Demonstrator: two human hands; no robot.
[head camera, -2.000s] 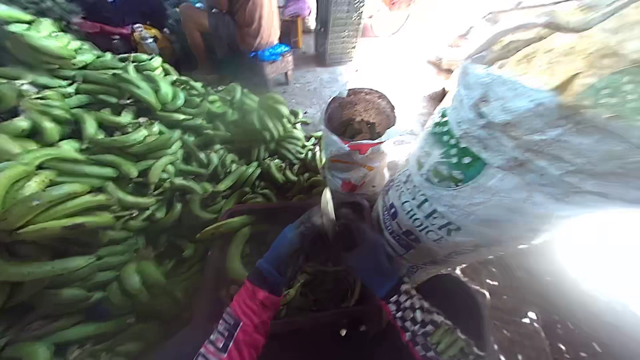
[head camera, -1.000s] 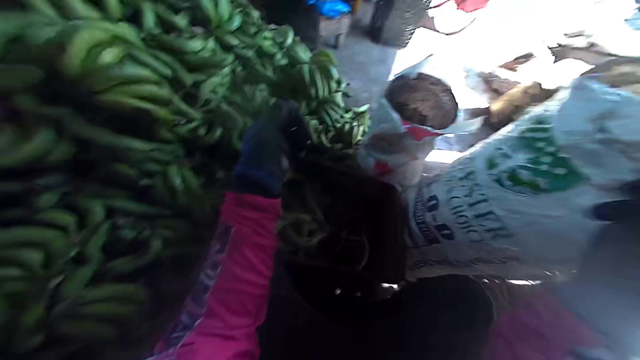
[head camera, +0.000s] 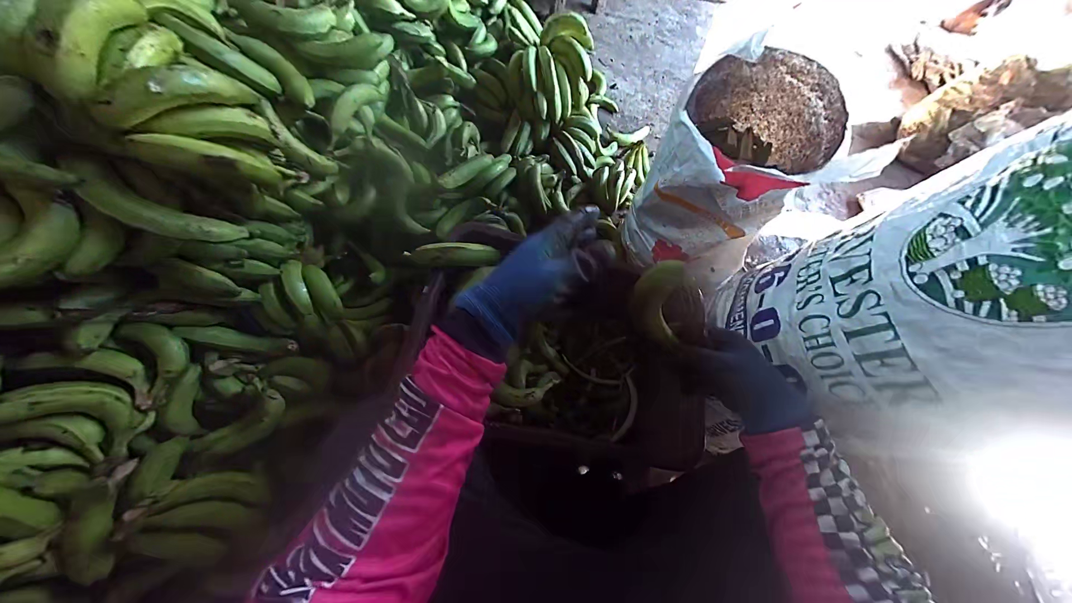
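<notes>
My left hand (head camera: 540, 272), in a blue glove with dark fingers, is raised over the dark crate (head camera: 544, 437), fingers bent; whether it holds anything is unclear in the blur. On the right, my gloved right hand (head camera: 749, 377) grips a curved green banana (head camera: 657, 306) by its lower end, above the crate's right side. Inside the crate lie a few green bananas (head camera: 523, 389) and thin stringy scraps. Just past my left hand, another green banana (head camera: 456, 254) lies near the crate's far left edge.
A large heap of green bananas (head camera: 201, 126) fills the left. A white sack (head camera: 703, 209) with brown crumbly material (head camera: 775, 105) stands beyond the crate. A big printed white sack (head camera: 938, 352) leans at the right, beside the crate.
My left hand has moved from the heap's edge to over the crate. My right hand, not clearly visible a second ago, now shows with a banana. The view has shifted.
</notes>
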